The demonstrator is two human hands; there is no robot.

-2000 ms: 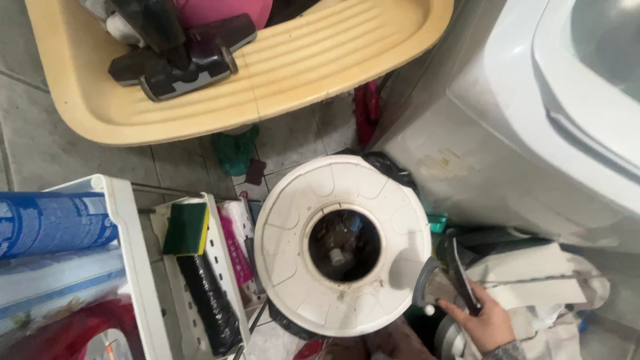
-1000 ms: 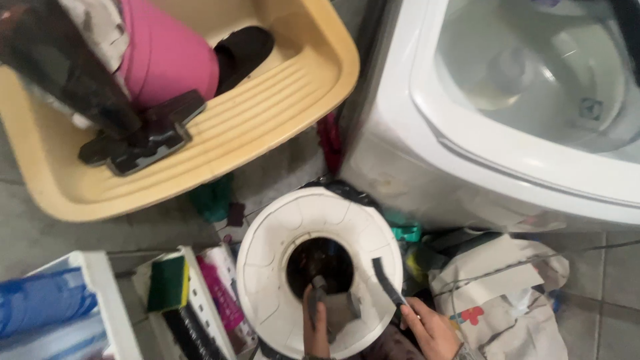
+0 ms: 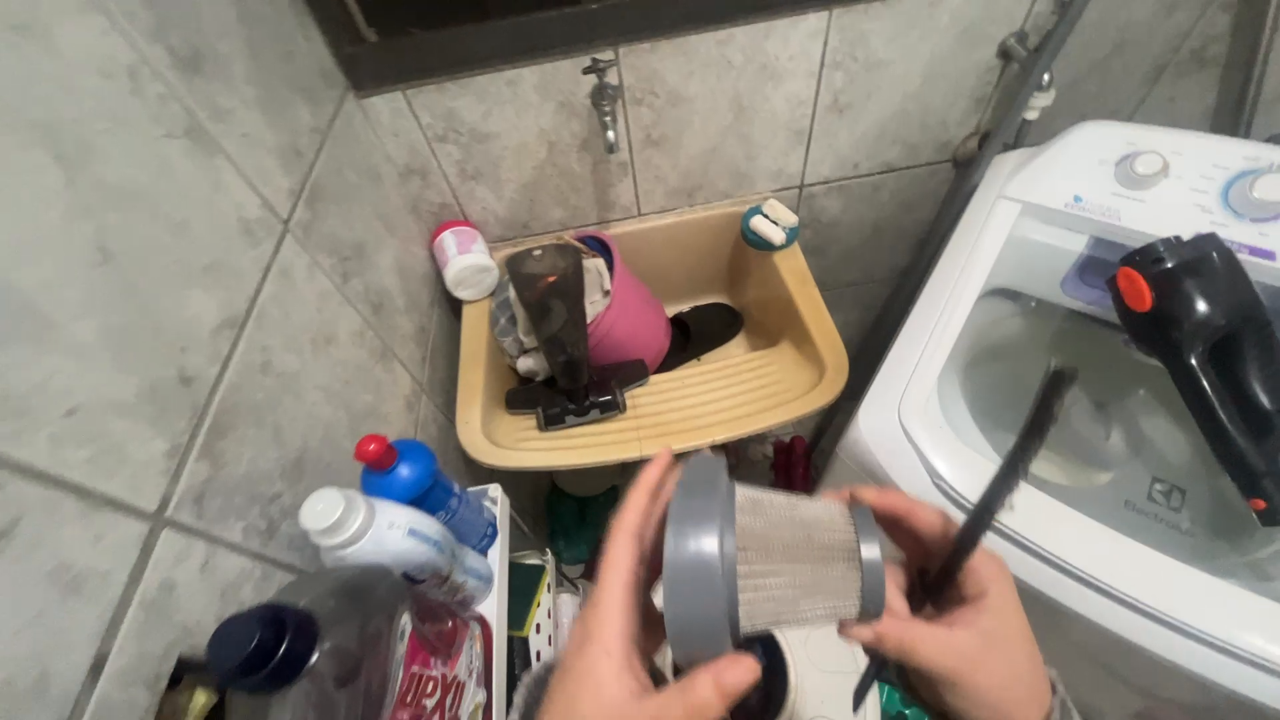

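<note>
My left hand (image 3: 640, 620) grips the wide grey rim of a pleated vacuum cleaner filter (image 3: 800, 560). The filter lies sideways, its narrow end to the right. My right hand (image 3: 940, 600) holds a thin dark brush (image 3: 1000, 490), its bristly end pointing up and right, while finger and thumb touch the filter's narrow end. Below the filter is a round white container top (image 3: 825, 665) with a dark opening, partly hidden by the filter and hands.
A beige laundry sink (image 3: 720, 410) holds a pink bucket (image 3: 630, 320) and a black vacuum floor head (image 3: 580, 400). At right, a black handheld vacuum body (image 3: 1210, 370) lies on the washing machine lid (image 3: 1050, 530). Bottles, including a blue one (image 3: 430, 490), stand on a white shelf (image 3: 495, 600) at lower left.
The filter and brush are now held up close to the camera, above the white container top; one second ago both hands were lower, at that top. The view has tilted up, showing the wall and tap.
</note>
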